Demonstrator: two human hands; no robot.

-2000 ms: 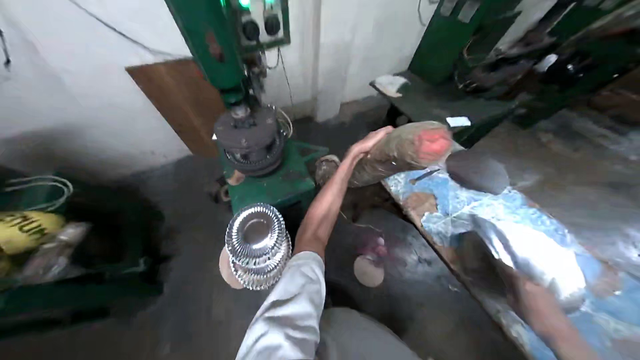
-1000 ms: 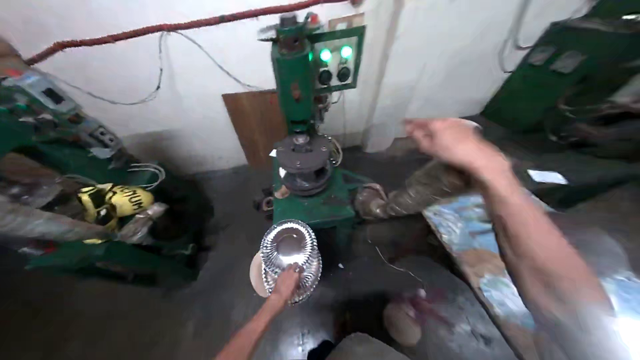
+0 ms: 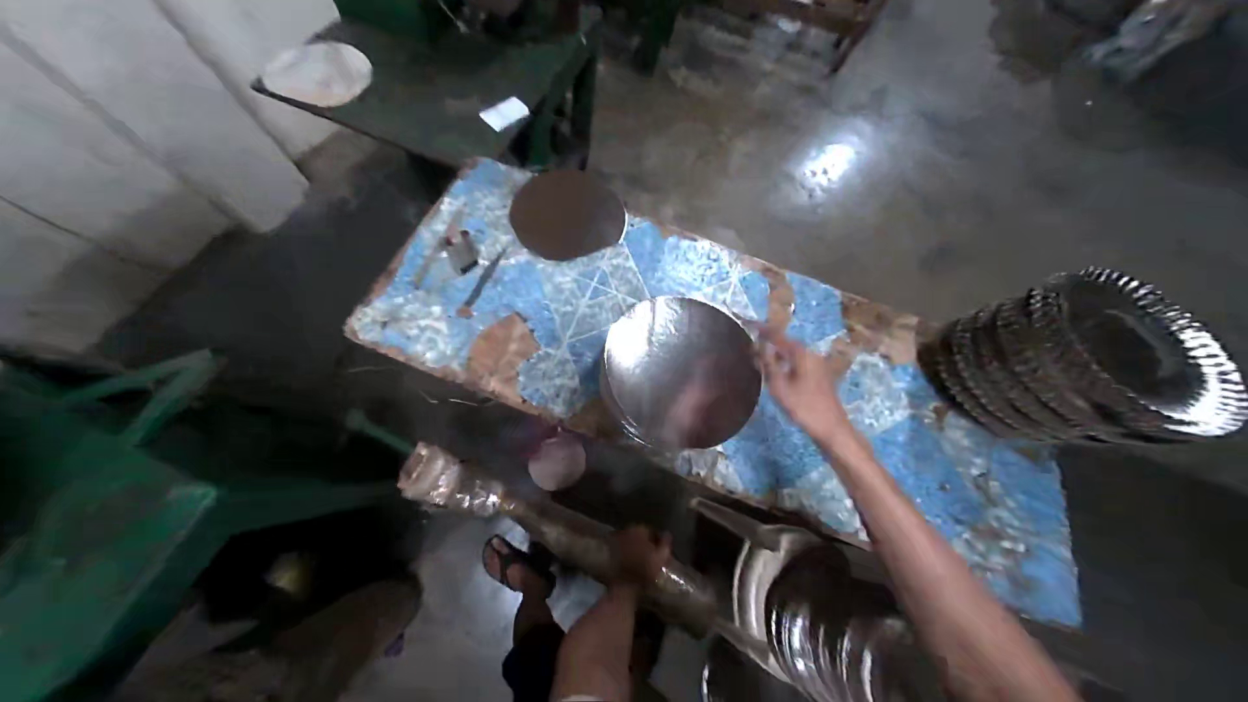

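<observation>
A shiny round metal disc (image 3: pixel 682 372) lies on a worn blue patterned bench top (image 3: pixel 595 292). At the disc's right edge are the fingers of my right hand (image 3: pixel 799 385); blur hides whether they pinch the rim. Lower down, my left hand (image 3: pixel 639 554) is closed around a long bar wrapped in plastic or cloth (image 3: pixel 565 524), which slants below the bench. A duller brown disc (image 3: pixel 567 215) sits near the bench's far left end. On the right end leans a tall stack of metal plates with fluted rims (image 3: pixel 1082 361).
Shiny round metal pieces (image 3: pixel 829 624) stand close together at the bottom right. Green machine framing (image 3: pixel 97 526) fills the lower left. Small tools (image 3: pixel 483 283) lie on the bench's left part. Beyond it is a dark table (image 3: pixel 429 88) with a pale round piece (image 3: pixel 317 73).
The view has swung right, from the green press to the bench. My left hand has left the fluted plates by the press and now holds the wrapped bar. My right hand has come to the shiny disc.
</observation>
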